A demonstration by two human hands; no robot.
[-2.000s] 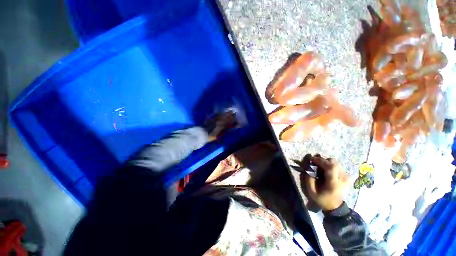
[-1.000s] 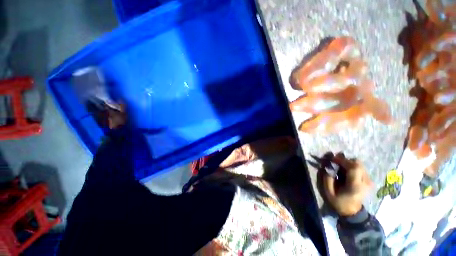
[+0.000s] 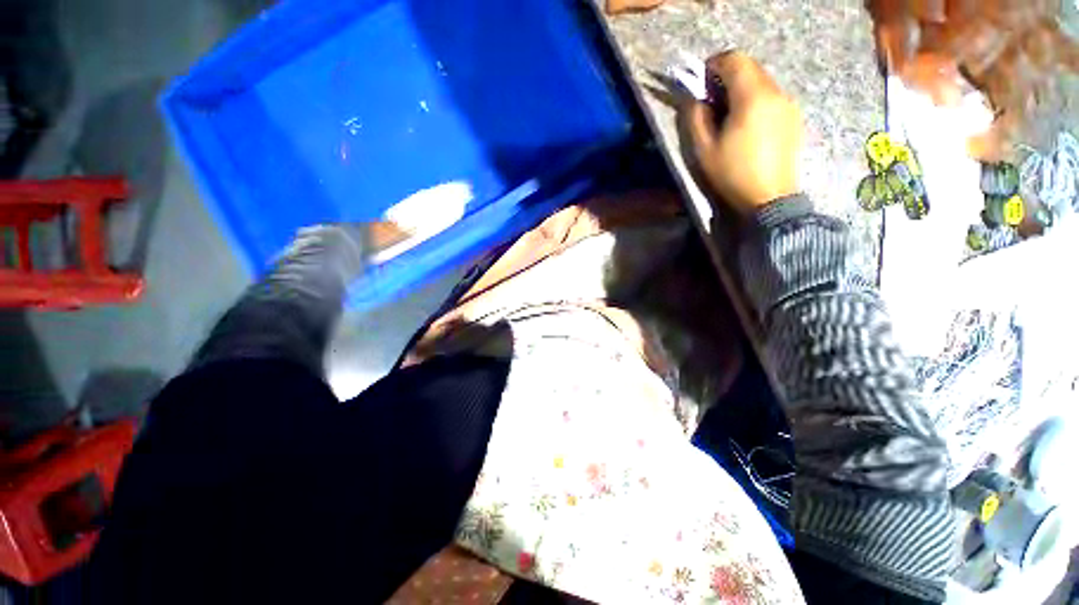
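A blue plastic tray (image 3: 391, 89) lies left of the table edge, with a few small pale specks on its floor. My left hand (image 3: 388, 236) is inside its near side on a crumpled white cloth (image 3: 435, 213); the fingers are blurred and partly hidden by the cloth and sleeve. My right hand (image 3: 751, 136) rests at the table edge, closed round a small dark-tipped hand tool (image 3: 663, 85) that points left. Its exact shape is unclear.
Orange-brown moulded pieces (image 3: 958, 47) lie heaped at the upper right. Yellow-faced round parts (image 3: 893, 177) sit near them. Thread hanks (image 3: 976, 378) and a white cup (image 3: 1041, 538) are at right. Red stools (image 3: 71, 284) stand at left. A floral apron (image 3: 615, 485) covers my lap.
My left hand and the white cloth have moved from the tray's right end to its left end, then to its near side. My right hand still holds the tool. The view has shifted.
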